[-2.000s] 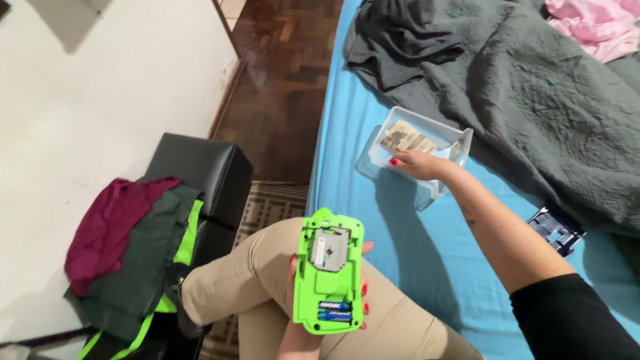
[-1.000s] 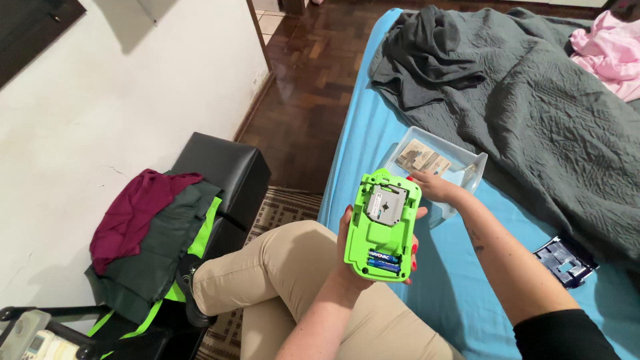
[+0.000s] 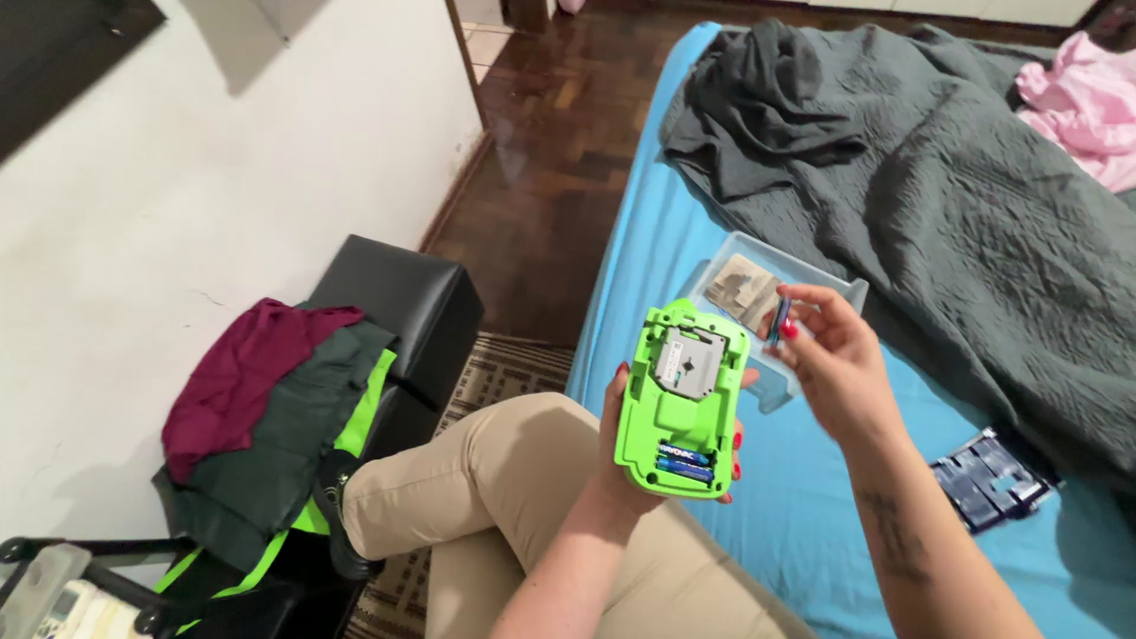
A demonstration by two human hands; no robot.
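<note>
My left hand (image 3: 621, 470) holds a green handheld label maker (image 3: 682, 426), its back uncovered over my lap. A grey tape cassette (image 3: 690, 362) sits in its upper bay, and blue AAA-type batteries (image 3: 684, 461) lie side by side at its lower end. Between the thumb and fingers of my right hand (image 3: 830, 342) is a small dark-blue battery (image 3: 780, 321), just right of the cassette end. Under and beyond it, a clear plastic bin (image 3: 839, 282) on the bed holds printed paper or card pieces (image 3: 744, 288).
A dark-blue plastic cover (image 3: 992, 479) lies on the blue bedsheet (image 3: 772, 532) at right, near a grey quilt (image 3: 994, 204). Left of my legs, maroon and dark-green clothes (image 3: 257, 373) lie over a black bench (image 3: 404, 311). Pink cloth (image 3: 1087, 111) is at the far right.
My right hand has come up out of the clear bin toward the label maker, with a small battery now visible in its fingers. The left hand keeps hold of the label maker.
</note>
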